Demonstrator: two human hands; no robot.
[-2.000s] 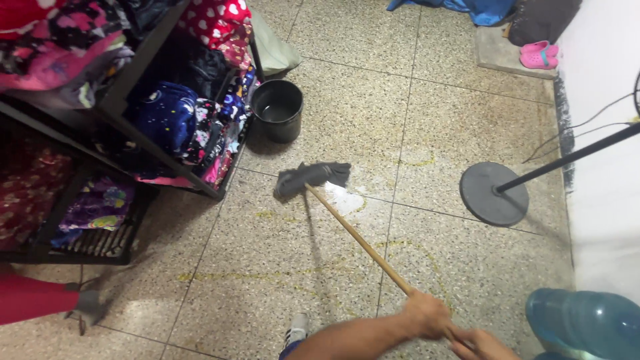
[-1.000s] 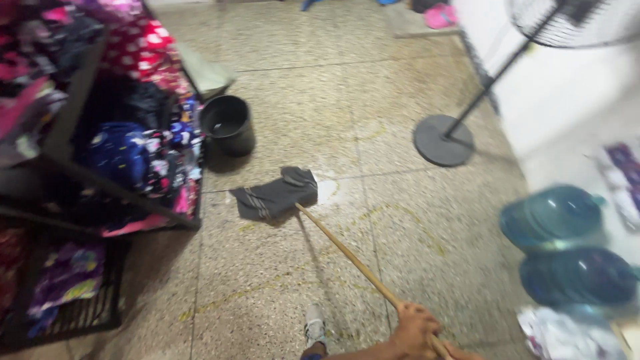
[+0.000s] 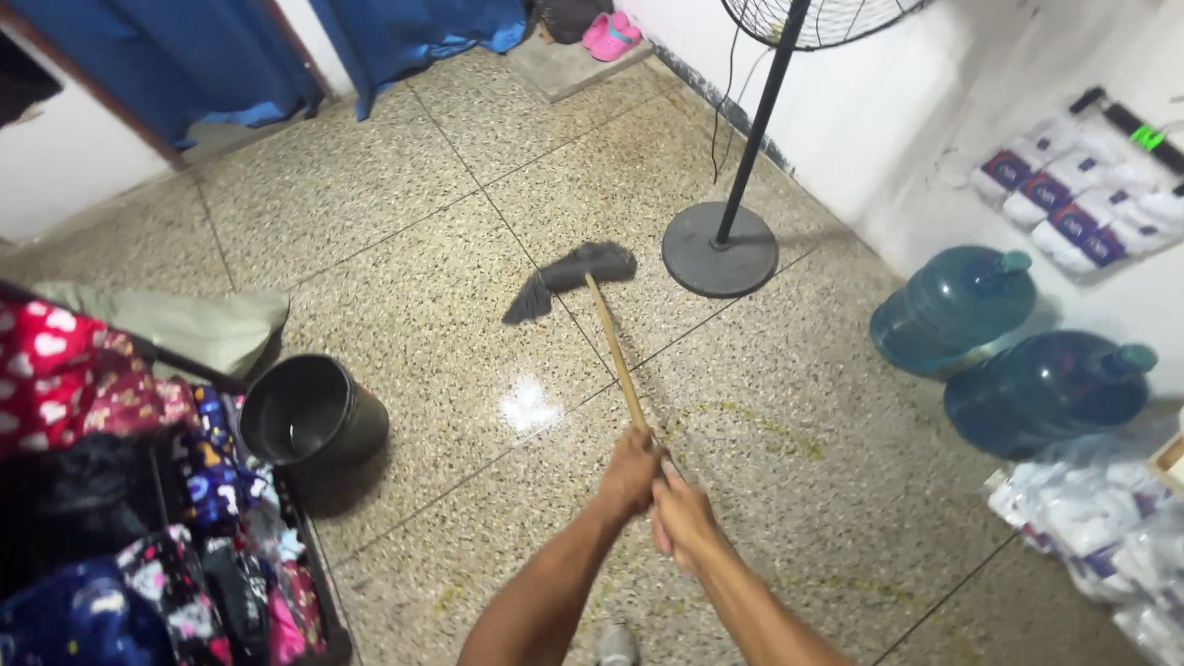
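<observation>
My left hand (image 3: 633, 472) grips the wooden pole (image 3: 614, 356) of a floor mop, a little farther along it than my right hand (image 3: 683, 518), which is closed round the pole close beside it. At the pole's far end a dark grey cloth (image 3: 573, 273) is draped over the mop's head and lies on the speckled floor (image 3: 444, 351), left of the round base of a standing fan (image 3: 720, 250). One end of the cloth trails toward the lower left. A black bucket (image 3: 356, 421) stands to the left.
A rack of folded patterned fabric (image 3: 176, 592) and a pale green bag (image 3: 194, 324) are at left. Blue curtains (image 3: 425, 32) hang at the back, near pink clogs (image 3: 611, 36). Along the right wall lie large blue water bottles (image 3: 1045, 393) and white plastic-wrapped packs (image 3: 1101, 527).
The mop's cloth has moved away from beside the bucket to a spot near the fan's base. Both hands have stayed on the pole. The view has turned.
</observation>
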